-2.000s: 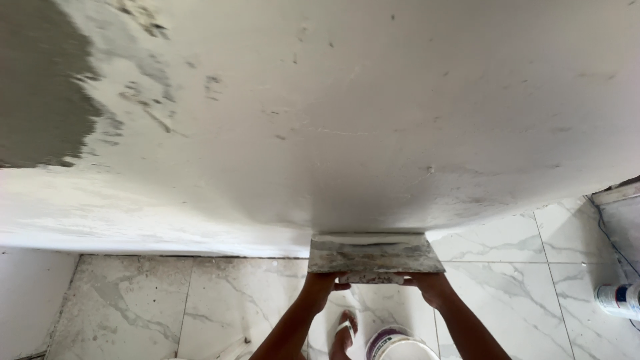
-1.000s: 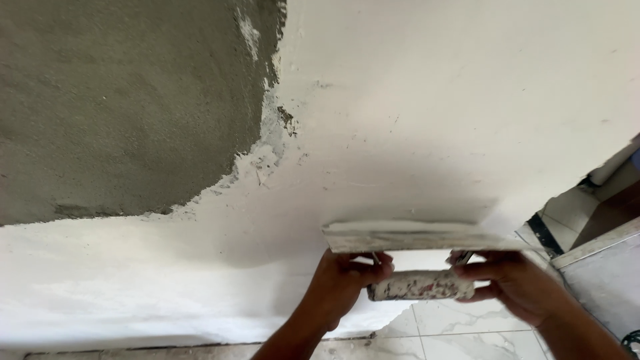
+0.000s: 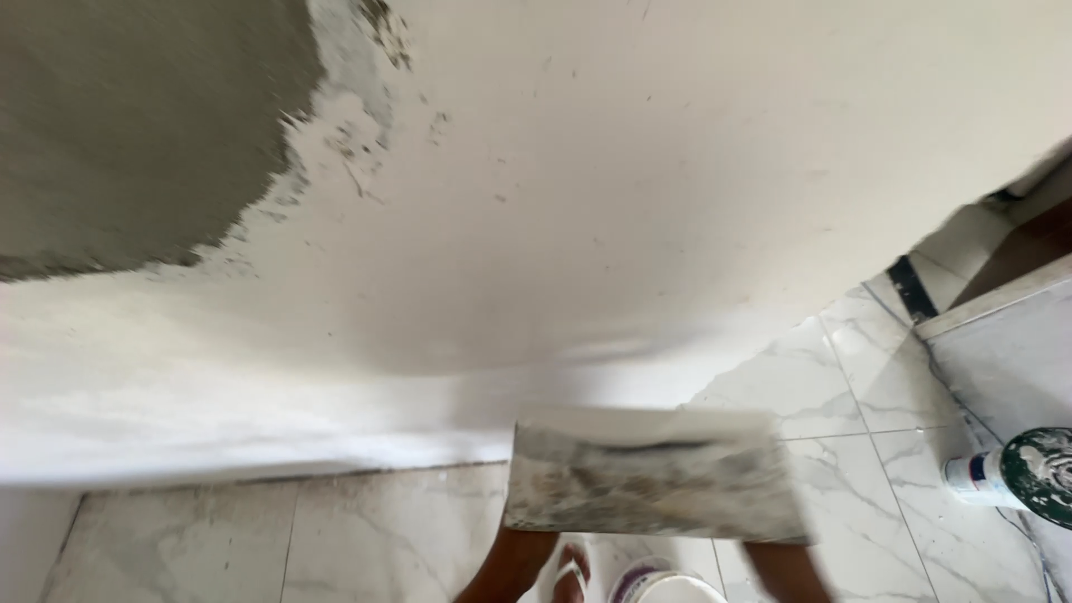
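A wide flat plastering blade (image 3: 657,481), smeared with grey and brown residue, spans the lower middle in front of the wall. A pale strip of putty lies along its upper edge. My left hand (image 3: 532,544) is at the blade's lower left, mostly hidden behind it. Toward its lower right is my right hand (image 3: 775,557), blurred and also mostly covered; the fingers of both hands are out of sight. The wall (image 3: 544,234) carries smooth whitish putty, with a rough dark grey cement patch (image 3: 134,126) at upper left.
Marbled floor tiles (image 3: 377,519) run along the wall's foot. A white bucket (image 3: 670,586) stands near a sandalled foot (image 3: 572,574) at the bottom. At right are a container with a putty-smeared green top (image 3: 1043,473), a cable (image 3: 963,402) and a pale ledge (image 3: 1005,293).
One second ago the blade's handle and my fingers showed with the blade at the wall; now the blade is lower, its broad face showing and hiding my fingers. The view has shifted.
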